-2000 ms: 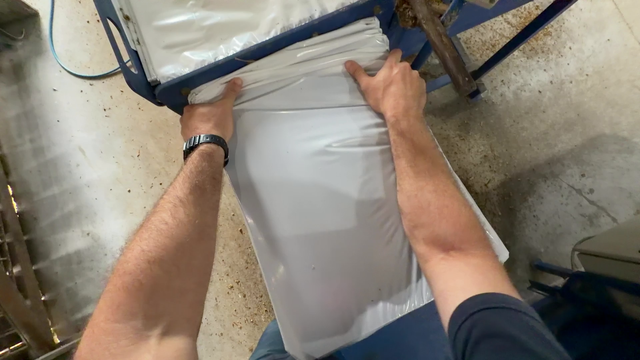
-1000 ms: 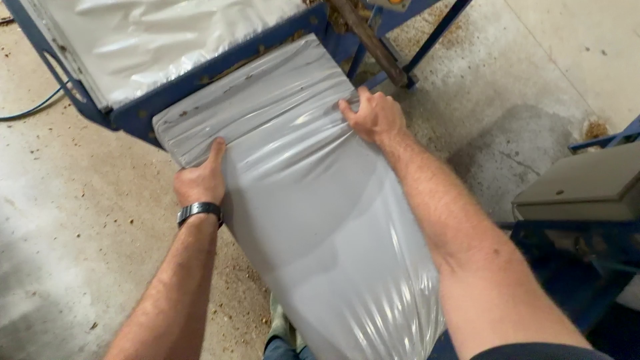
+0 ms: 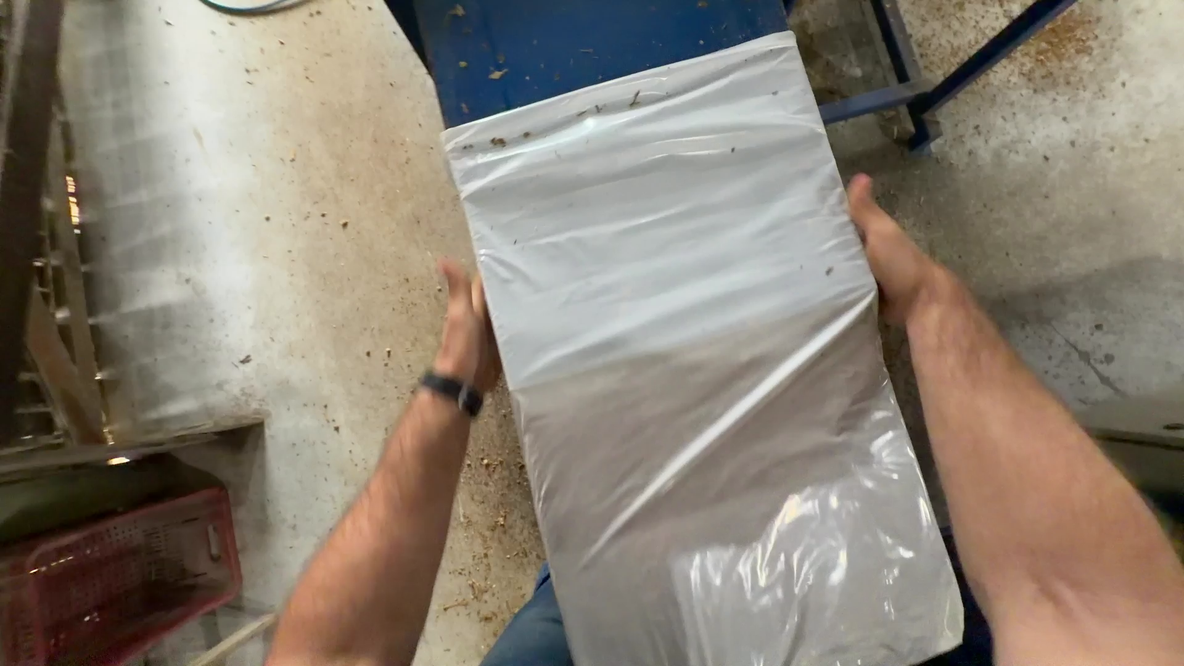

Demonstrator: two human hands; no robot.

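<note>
A stack of white translucent plastic bags or sheeting (image 3: 684, 305) lies lengthwise in front of me, its far end against a blue metal surface (image 3: 601, 46). Small brown debris dots its far edge. My left hand (image 3: 467, 324) presses on the stack's left side, thumb pointing up and fingers partly hidden behind the edge. On the right side my right hand (image 3: 893, 250) holds the opposite edge, its fingers hidden behind or under the plastic. Between them the plastic is fairly flat, with creases and a glossy lower part.
Blue metal legs and bars (image 3: 869, 102) stand at the upper right. A red plastic crate (image 3: 139, 573) is at the lower left, near wooden or metal slats (image 3: 55, 351). Brown debris is scattered over the concrete floor (image 3: 314, 231). A hose (image 3: 250, 7) crosses the top left.
My hands have moved from the top face of the plastic to its two sides. The plastic's far end, gathered in folds earlier, now lies flatter. The view has shifted.
</note>
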